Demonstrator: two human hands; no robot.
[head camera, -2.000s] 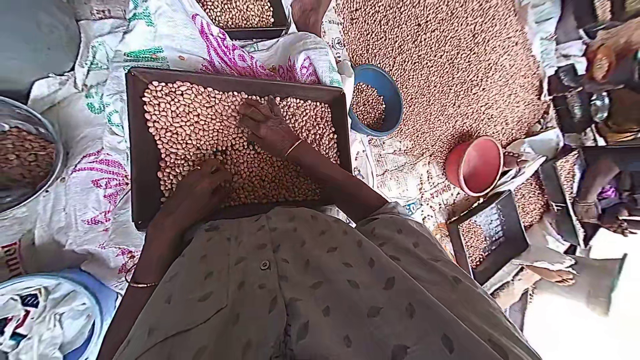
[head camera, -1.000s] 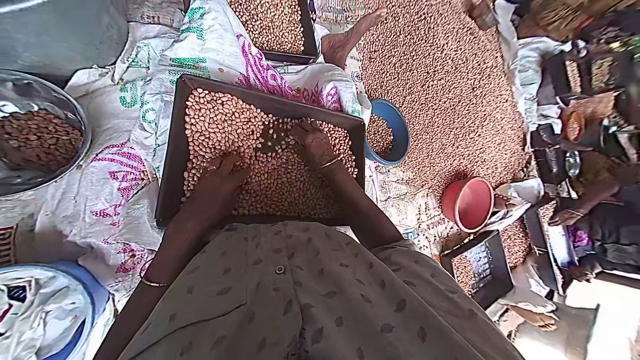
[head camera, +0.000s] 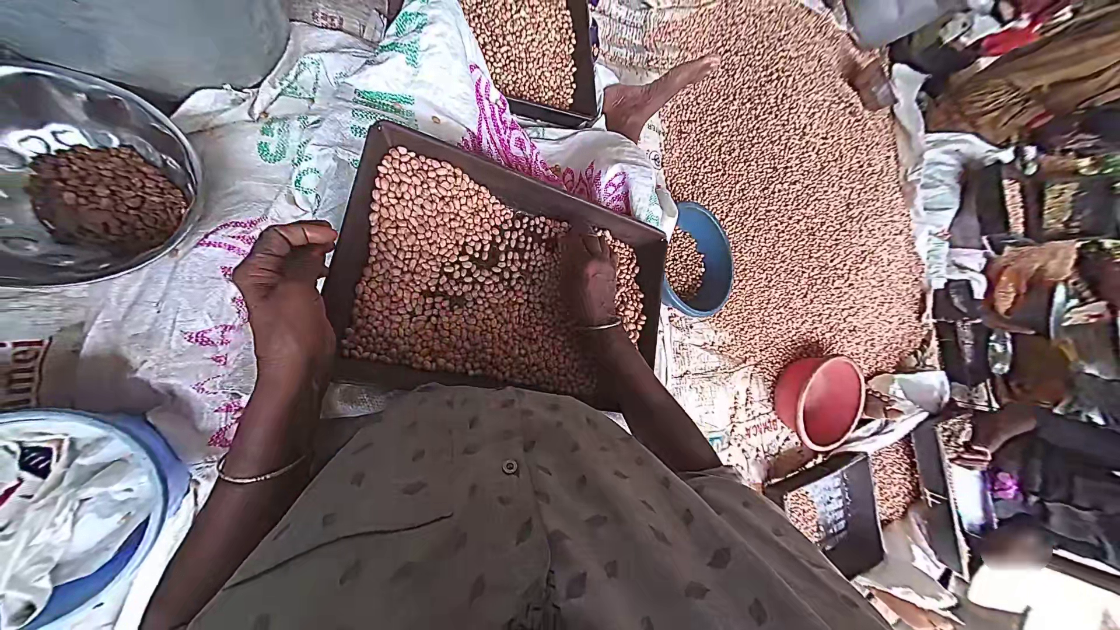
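Observation:
A dark rectangular tray (head camera: 516, 188) filled with pale pinkish-brown nuts or beans (head camera: 420, 201) lies in front of my body. Just outside the tray's left rim is my left hand (head camera: 289, 280), fingers curled with the tips together; whether something small is pinched there cannot be seen. My right hand (head camera: 593, 276) rests on the nuts in the right part of the tray, its fingers pointing down and partly hidden. Between the hands, a darker patch of tray bottom shows among thinly spread nuts. Thin bangles circle both wrists.
At left stand a metal basin (head camera: 188, 166) holding darker pieces and a blue tub (head camera: 166, 446) with white sacking. To the right are a blue bowl (head camera: 717, 262), a red bucket (head camera: 792, 394) and a large spread of nuts (head camera: 787, 175). A person's bare foot (head camera: 647, 96) is near another tray (head camera: 582, 61).
My left hand has moved from over the nuts to outside the tray's left rim. My right hand has shifted toward the tray's right side, still over the nuts.

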